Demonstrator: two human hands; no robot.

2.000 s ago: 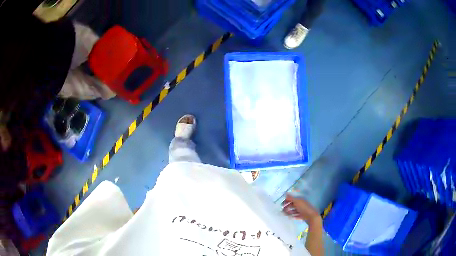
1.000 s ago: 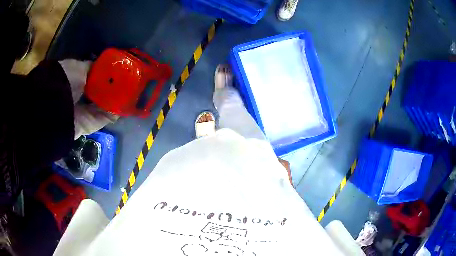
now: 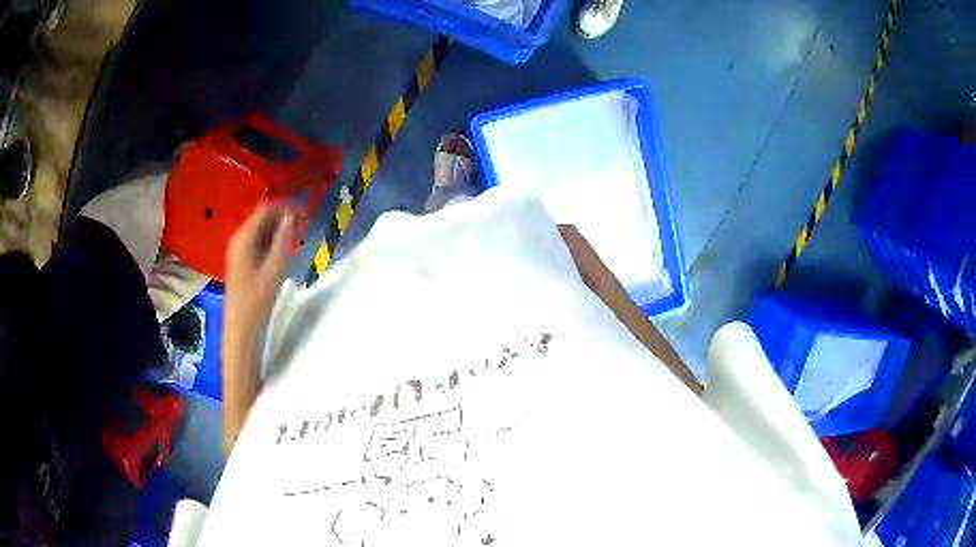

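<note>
A blue tote (image 3: 666, 214) lies on the floor just in front of me. A white liner (image 3: 589, 160) covers its bottom, and my white shirt hides its near left part. My left hand (image 3: 262, 240) is raised at the left, over the red stool in view, blurred, with its fingers loosely apart and nothing visible in it. My right forearm crosses the near right side of the tote. My right hand is hidden behind the shirt.
A person sits at the left by a red stool (image 3: 203, 198). A tote with dark rounded parts is beside them. Striped tape (image 3: 396, 118) runs along the floor. More totes (image 3: 503, 37) are at the top, and stacked totes (image 3: 920, 203) at the right. A shoe (image 3: 597, 16) shows at the top.
My left hand has come into view at the left. My right forearm now shows in front of the tote. The tote first turned in view, then shifted slightly left, with more of it covered.
</note>
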